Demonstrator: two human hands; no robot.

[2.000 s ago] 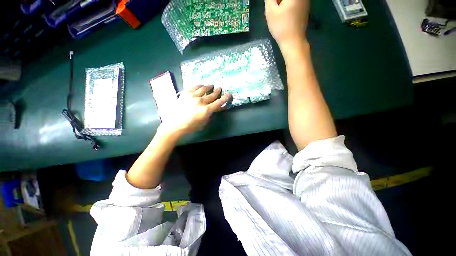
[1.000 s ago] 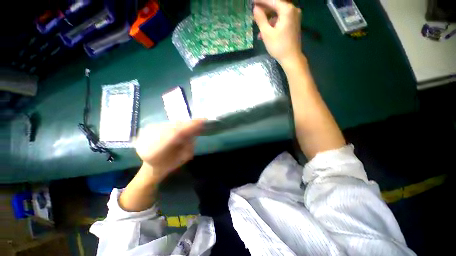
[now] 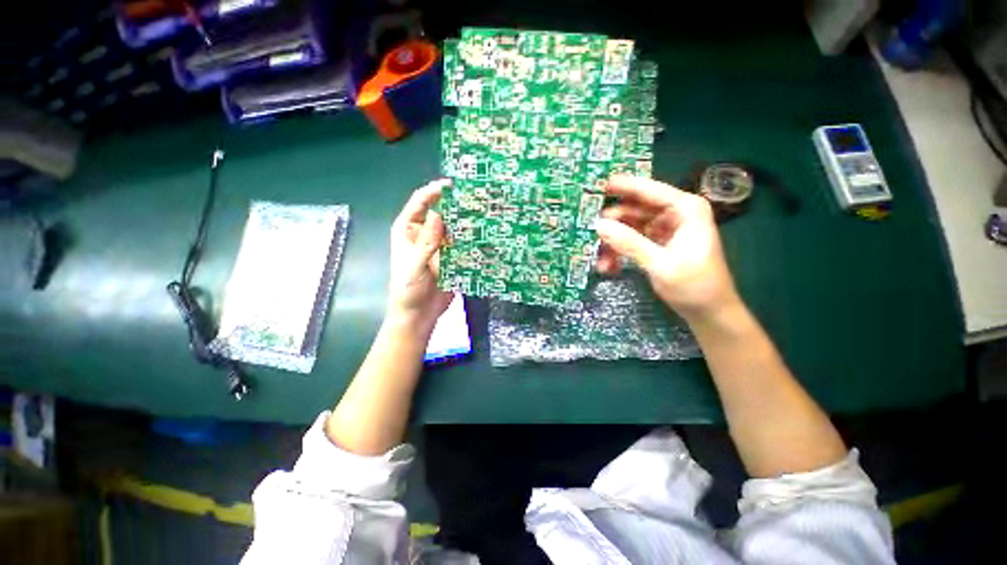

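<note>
A large green PCB panel (image 3: 525, 166) with repeated board patterns is raised above the bench in both hands. My left hand (image 3: 420, 254) grips its lower left edge. My right hand (image 3: 668, 243) grips its lower right edge with thumb and fingers. Another green board edge shows behind it on the right; I cannot tell whether it is held too. Bubble wrap (image 3: 596, 329) lies on the bench below the panel. A smartphone (image 3: 447, 331) lies partly hidden under my left hand and the panel.
A wrapped white item (image 3: 282, 281) and black cable (image 3: 193, 309) lie left. An orange and blue tool (image 3: 392, 88) and parts bins (image 3: 248, 61) stand behind. A tape measure (image 3: 725, 188) and handheld meter (image 3: 850, 166) lie right. The green mat's front edge curves below.
The green panel, earlier lying on the bench at the back, is now raised in both hands. My left hand has moved up to it. The view has shifted, showing the tape measure.
</note>
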